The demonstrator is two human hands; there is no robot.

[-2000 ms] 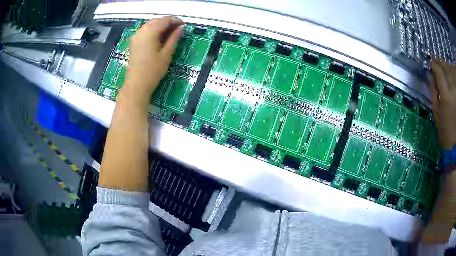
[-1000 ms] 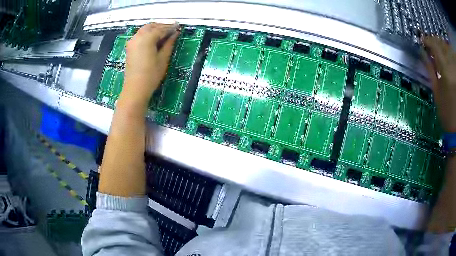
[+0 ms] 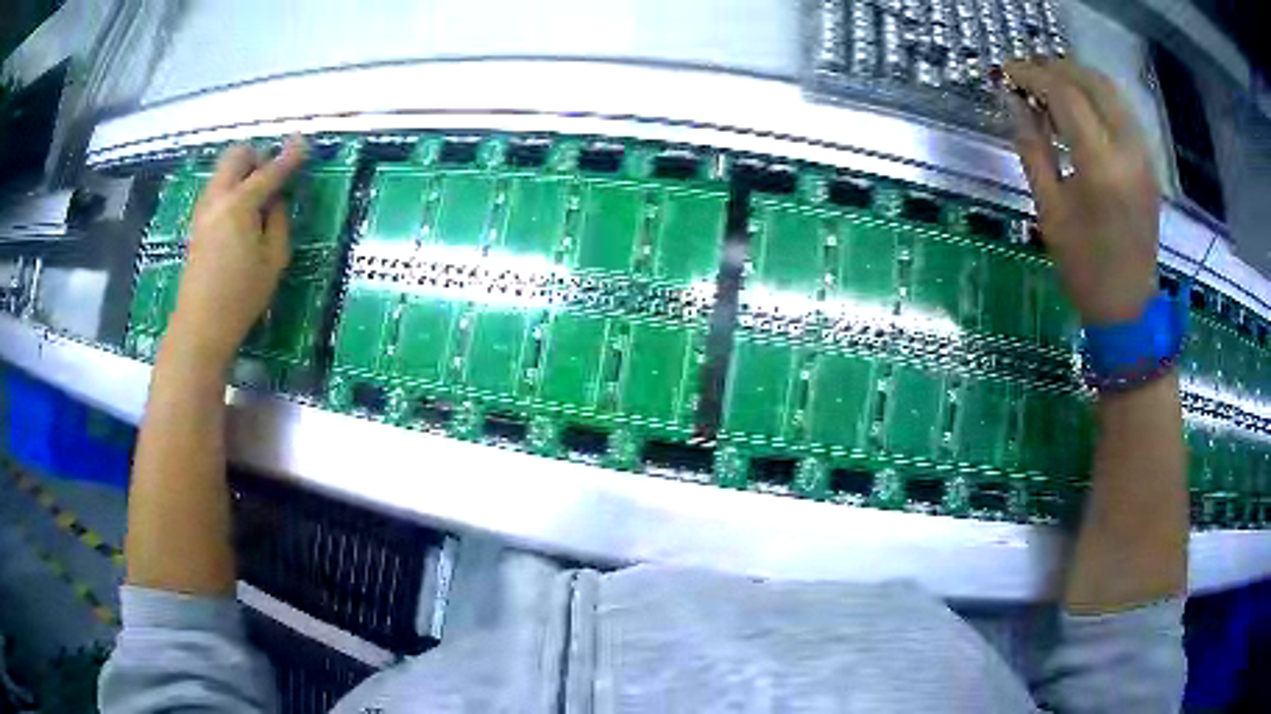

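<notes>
Green PCB panels point(image 3: 523, 349) lie end to end on the line, dark gaps between them. My left hand point(image 3: 234, 265) is over the leftmost panel, its fingertips near the panel's far edge; whether it holds a part is too small to tell. My right hand point(image 3: 1101, 188), with a bright blue wrist strap point(image 3: 1136, 342), reaches beyond the panels to the near right corner of the component tray point(image 3: 906, 42), which holds rows of silver parts. Small shiny bits show between its thumb and fingers.
Pale metal rails point(image 3: 586, 105) run along the far and near sides of the panels. Black slotted racks point(image 3: 328, 558) are below the near rail at the left. A blue object point(image 3: 63, 433) and yellow-black floor tape point(image 3: 63, 530) are at the lower left.
The view has shifted right, so the panels and tray appear further left. My left hand's fingers have spread from a pinch. My right hand has come fully into view and its fingers have drawn together at the tray.
</notes>
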